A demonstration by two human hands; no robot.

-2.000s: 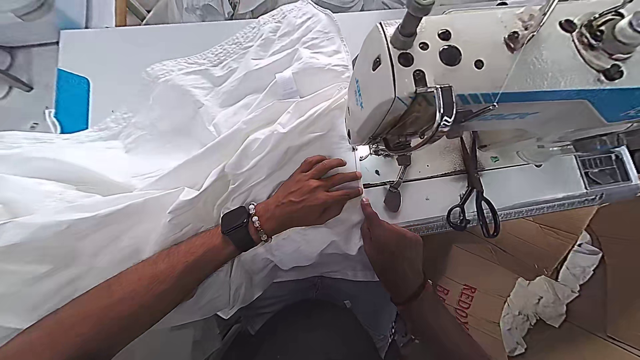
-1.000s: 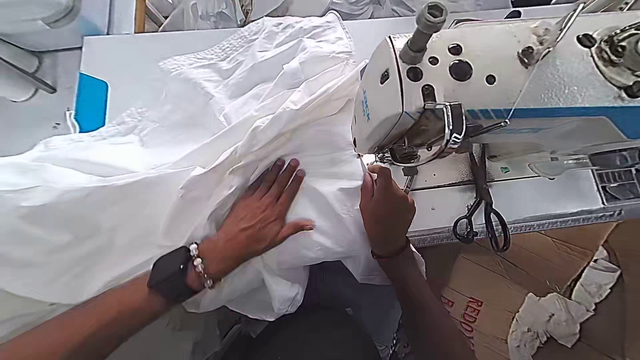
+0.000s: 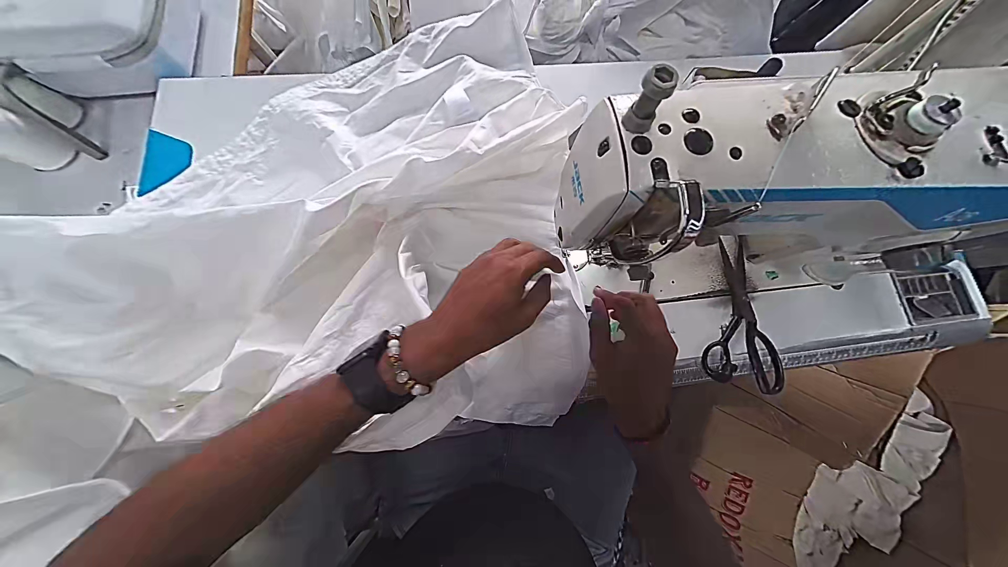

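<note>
White fabric spreads in folds over the sewing table, its right edge at the needle area of a white and blue Jack sewing machine. My left hand, with a dark watch and a bead bracelet on the wrist, is over the fabric just left of the presser foot. Its fingers are bent, and whether they pinch the cloth is unclear. My right hand is beside the fabric's right edge below the needle area, thumb and forefinger close together; what lies between them cannot be made out. Black-handled scissors lie on the machine bed.
A thread spool sits on top of the machine. A small compartment tray is at the bed's right end. Below are cardboard and a crumpled white cloth strip. More white fabric lies behind the table.
My left hand, spread flat on the fabric one second ago, has moved right toward the needle area with its fingers bent. My right hand has moved down from beside the presser foot.
</note>
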